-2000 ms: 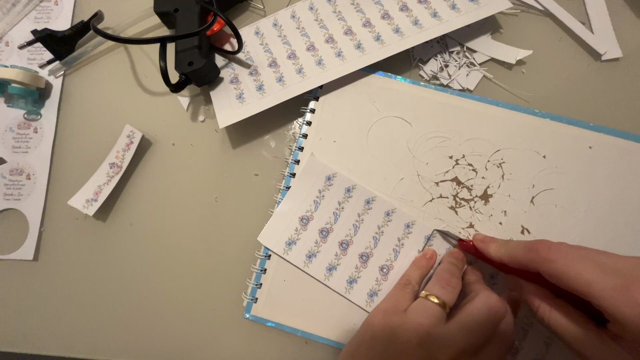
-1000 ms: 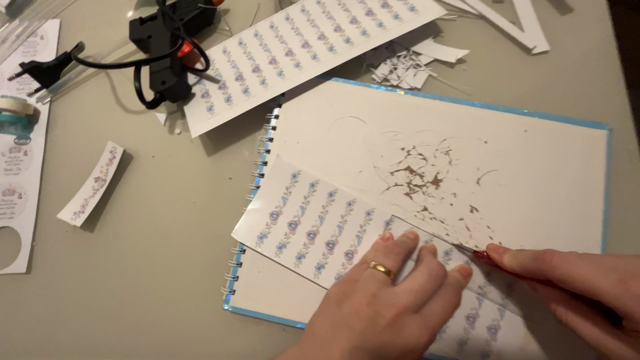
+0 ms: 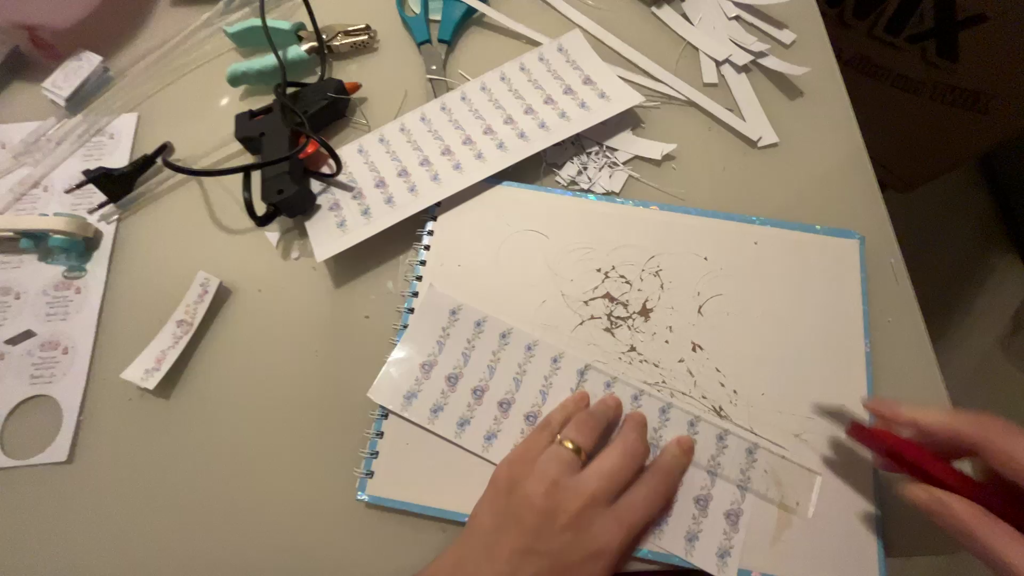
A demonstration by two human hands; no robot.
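Observation:
My left hand (image 3: 584, 472), with a gold ring, lies flat and presses a clear ruler (image 3: 788, 476) onto a floral-printed paper sheet (image 3: 496, 368). That sheet rests on a blue-edged spiral-bound book (image 3: 800, 320), whose white surface is scored with brown cuts. At the right, my right hand (image 3: 952, 464) holds a red craft knife (image 3: 920, 464), blurred, its tip raised off the sheet past the ruler's end.
Above the book lie a second floral sheet (image 3: 472, 144), a black glue gun (image 3: 280, 152), teal scissors (image 3: 436, 32), mint-handled pliers (image 3: 272, 56) and paper offcuts (image 3: 748, 88). A curled printed strip (image 3: 176, 332) and a punched sheet (image 3: 48, 432) are on the left. A tape dispenser (image 3: 60, 240) sits there too.
The right hand with the red knife has moved away from the sheet to the right. The left hand's fingers have flattened and spread over the ruler. The view has shifted, showing more of the table.

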